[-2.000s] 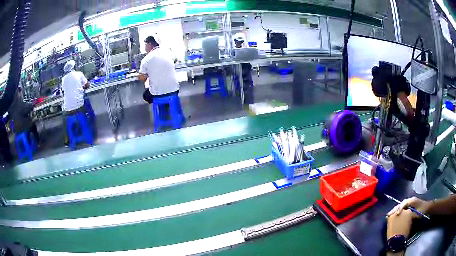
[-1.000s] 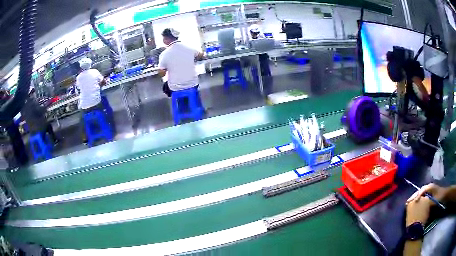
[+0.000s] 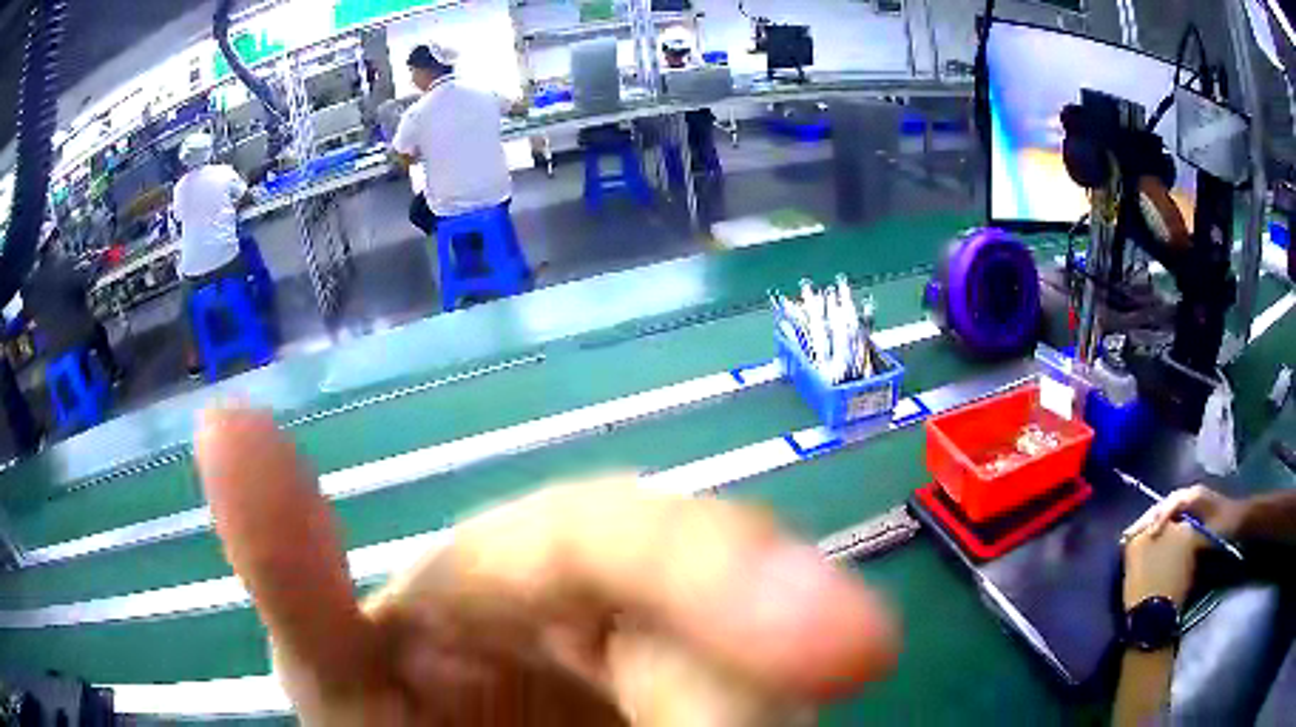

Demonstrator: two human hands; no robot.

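My left hand (image 3: 569, 611), bare, large and blurred, rises from the bottom edge close to the camera. Its thumb points up at the left and its fingers bend to the right. The fingers are apart and I see nothing held. My right hand is not in view. Behind the fingers, the end of a grey strip shell (image 3: 870, 536) shows on the green belt (image 3: 796, 341). My hand hides the rest of it. A red parts bin (image 3: 1009, 449) with small parts stands on a black work pad (image 3: 1045, 589).
A blue basket (image 3: 841, 386) of upright white pieces stands on the belt, with a purple-rimmed roll (image 3: 991, 294) beyond. At the right, a neighbour's hands (image 3: 1168, 533), one wrist with a black watch, hold a thin stick. Seated people and blue stools are at the back.
My left hand has come into view from below and covers much of the belt. The view has shifted, so the bins sit further left. The second strip shell near the blue basket no longer shows.
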